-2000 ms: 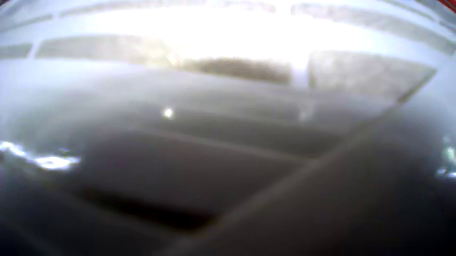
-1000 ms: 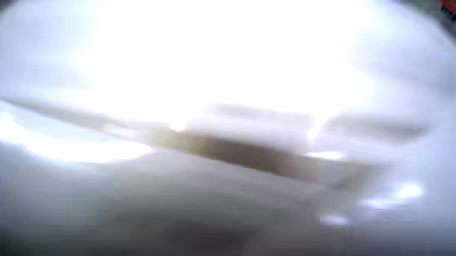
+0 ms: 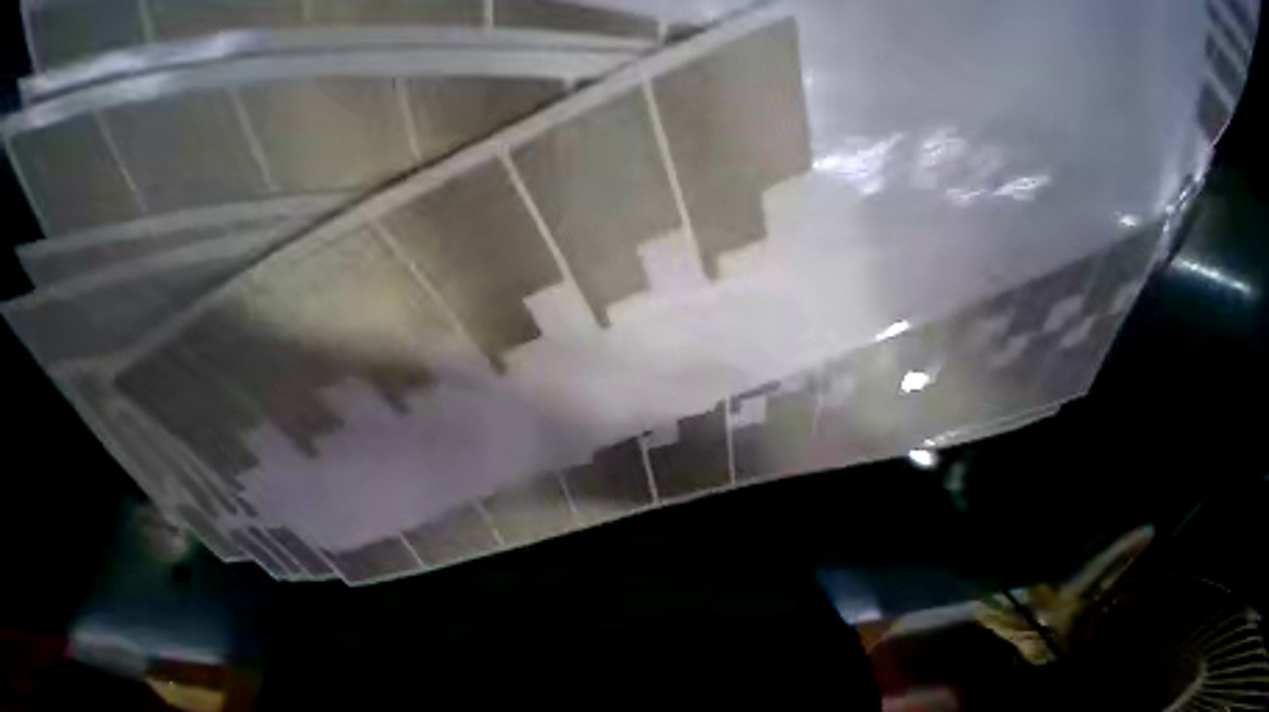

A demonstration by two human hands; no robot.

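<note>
A stack of adhesive label sheets (image 3: 585, 209) fills the upper and middle part of the head view, close to the camera. The sheets are fanned and overlap at the left. They show grey-beige rectangles with stepped edges beside pale blank areas. A glossy whitish sheet area (image 3: 974, 139) with light glare lies at the upper right. My left hand and my right hand cannot be made out in the picture. What holds or supports the sheets does not show.
A round ribbed fan grille (image 3: 1225, 668) is cut off at the lower right corner. A yellowish blurred object (image 3: 1051, 612) is beside it. Blurred bluish, red and white shapes lie at the bottom left and bottom right. The surroundings are very dark.
Earlier the view was filled by blurred, glared-out sheet surfaces. Now the sheets are sharper and appear higher in the picture, with the dark background and fan grille showing below them.
</note>
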